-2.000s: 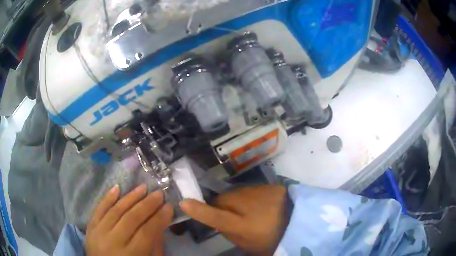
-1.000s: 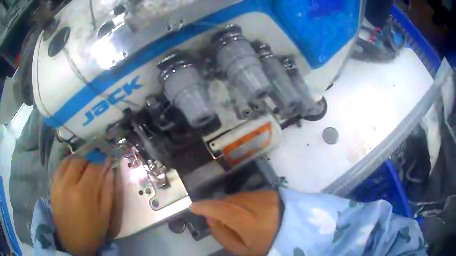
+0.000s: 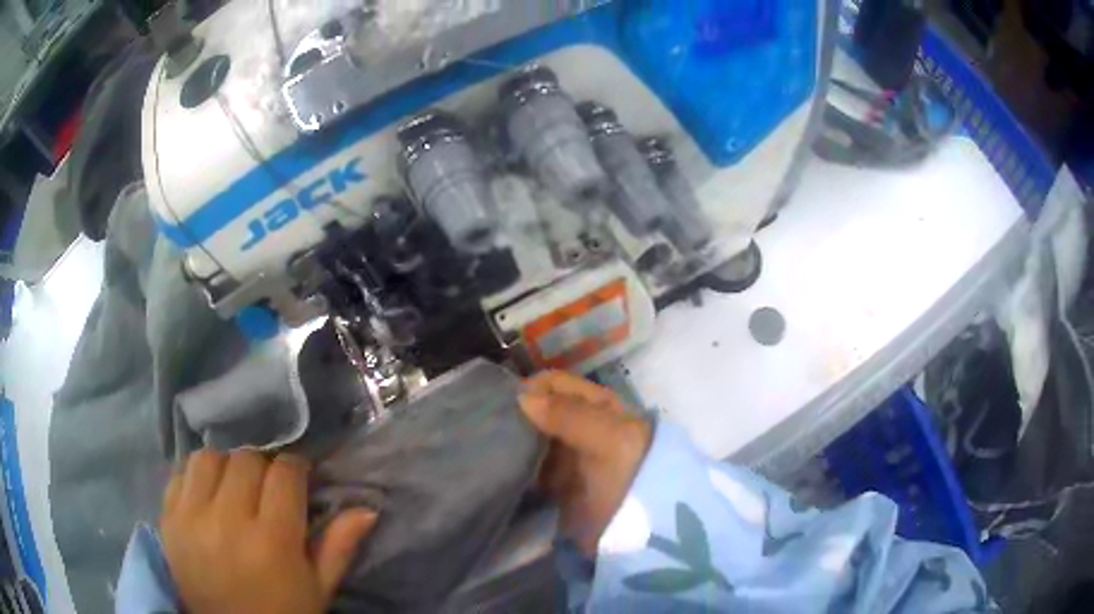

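Note:
A grey fabric panel [image 3: 438,462] lies in front of the presser foot [image 3: 386,374] and covers the needle plate area. My left hand [image 3: 258,528] holds the panel's left part, with a fold of cloth between thumb and fingers. My right hand [image 3: 588,444] grips the panel's right edge near its upper corner, just below the orange-marked guard [image 3: 578,330]. Whether the panel's edge is under the foot cannot be told. Another grey piece with a pale stitched edge [image 3: 246,405] lies left of the foot.
The white and blue overlock machine [image 3: 480,72] stands across the back, with grey tension knobs [image 3: 446,180] on its front. More grey cloth [image 3: 102,432] hangs over the table's left side. Blue baskets [image 3: 906,462] holding grey and white cloth are beyond the white table's [image 3: 864,264] right edge.
The bare metal needle plate is now covered by a grey panel. My left hand has moved right and down and holds cloth. My right hand has moved up and grips the panel's edge.

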